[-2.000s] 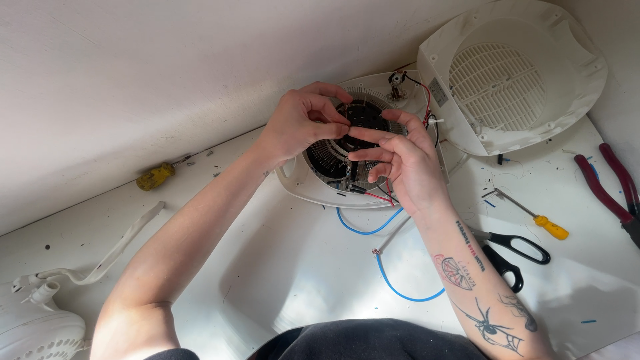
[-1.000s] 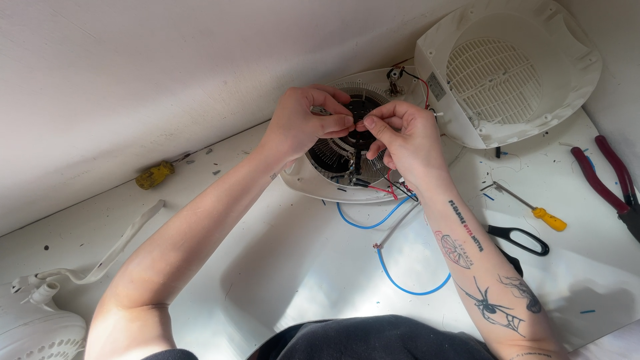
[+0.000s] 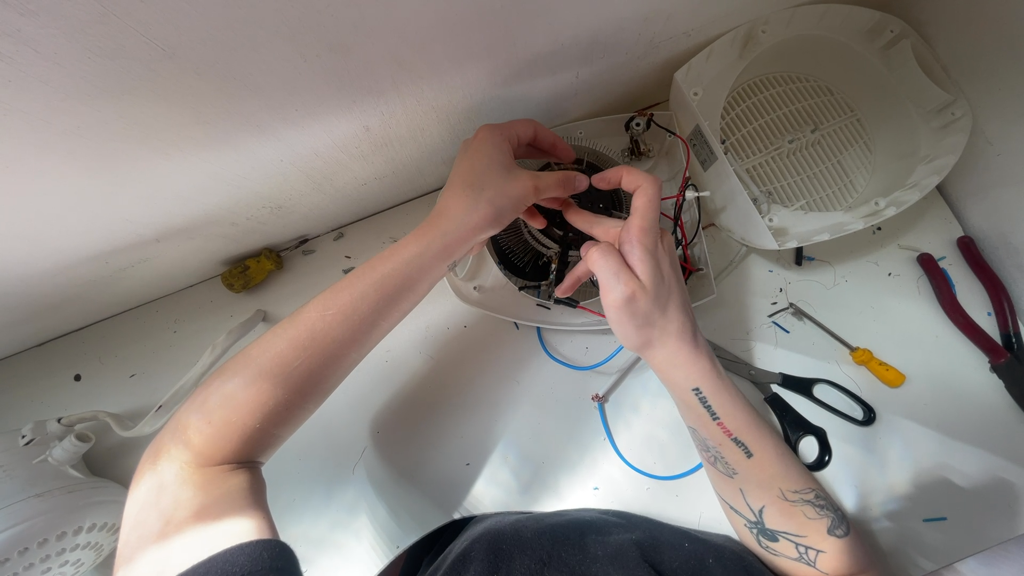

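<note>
An opened fan heater (image 3: 496, 308) with a white plastic housing lies under both hands, its round black core and coil ring partly covered. My left hand (image 3: 512, 176) is over the core, thumb and fingers close together; whether something small is between them cannot be told. My right hand (image 3: 632, 256) is beside it, its index fingertip near the left thumb and the other fingers bent over the core. Red and black wires (image 3: 684, 184) run along the heater's right side to a switch or thermostat part (image 3: 638, 132). Blue wire (image 3: 640, 472) loops out in front.
The white grille cover (image 3: 888, 152) leans at the back right. Black-handled scissors (image 3: 824, 400), a yellow screwdriver (image 3: 878, 366) and red-handled pliers (image 3: 964, 308) lie at the right. Another yellow-handled screwdriver (image 3: 252, 270) is by the wall. A white perforated plastic appliance (image 3: 60, 512) and a strap-like white cable (image 3: 200, 368) are at left.
The right hand's fingers have spread since one second ago, when its thumb and index finger were pinched together near the left hand's fingertips. Both hands stay over the heater.
</note>
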